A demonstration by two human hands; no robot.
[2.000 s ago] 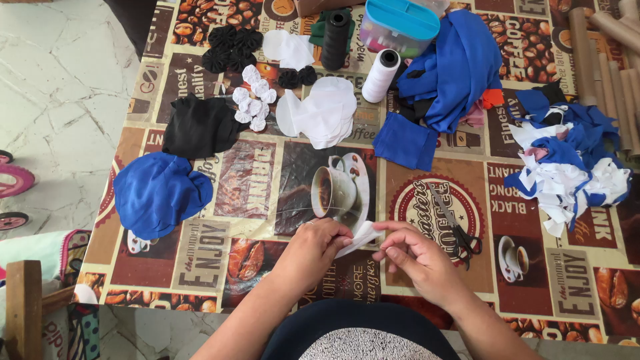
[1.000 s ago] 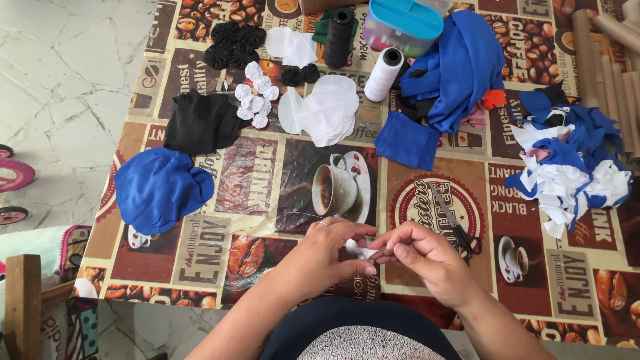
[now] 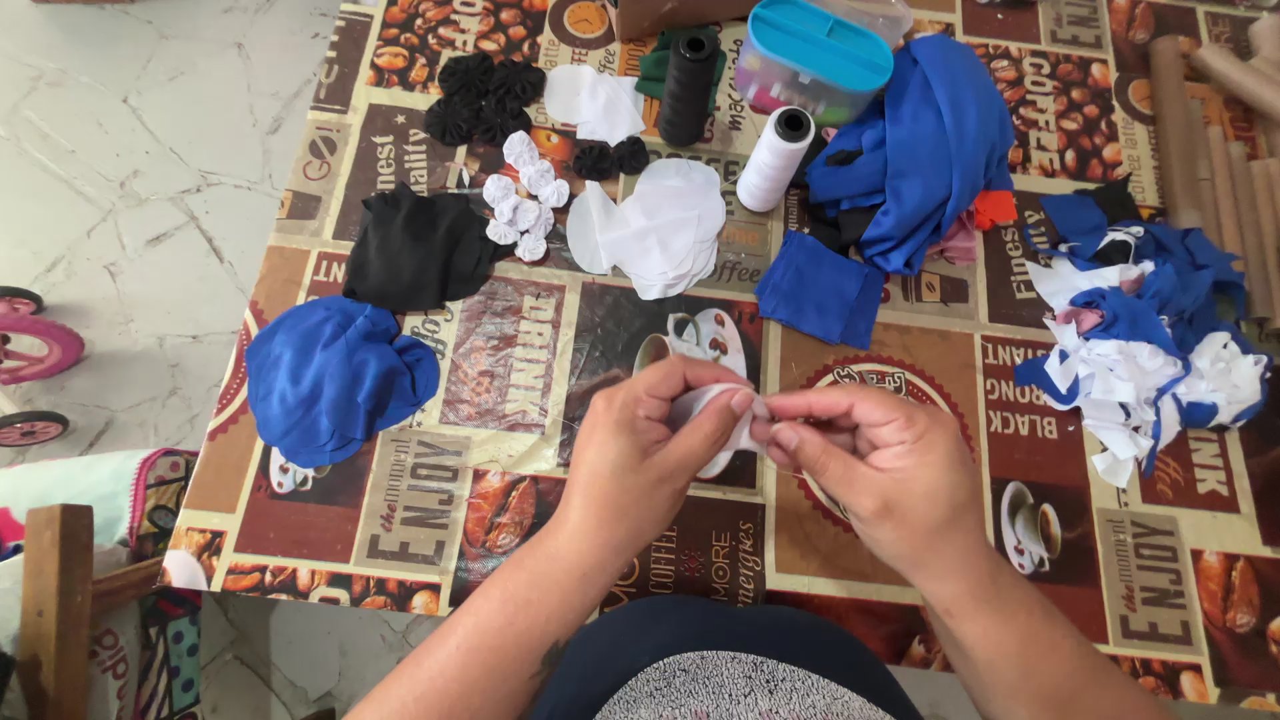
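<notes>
A small piece of white fabric [image 3: 735, 430] is held above the table between my two hands. My left hand [image 3: 655, 440] pinches it between thumb and fingers. The fingertips of my right hand [image 3: 870, 455] are pinched together at its right edge; whether they hold a needle or thread is too small to tell. Beyond my hands lie a stack of white fabric circles [image 3: 665, 225], a cluster of white gathered fabric rosettes [image 3: 525, 200] and black rosettes [image 3: 485, 95]. A cone of white thread [image 3: 775, 160] and a cone of black thread [image 3: 688, 90] stand upright behind.
Blue fabric circles [image 3: 335, 380] and black fabric [image 3: 415, 250] lie at left. A blue square [image 3: 820, 290], bundled blue cloth [image 3: 920, 150] and a blue-lidded plastic box [image 3: 820, 50] are behind. Blue and white scraps [image 3: 1140, 340] and cardboard tubes [image 3: 1175, 130] lie at right.
The white fabric, extended between my hands two seconds ago and bunched one second ago, shows spread over my left fingers. My right hand stays close at its edge.
</notes>
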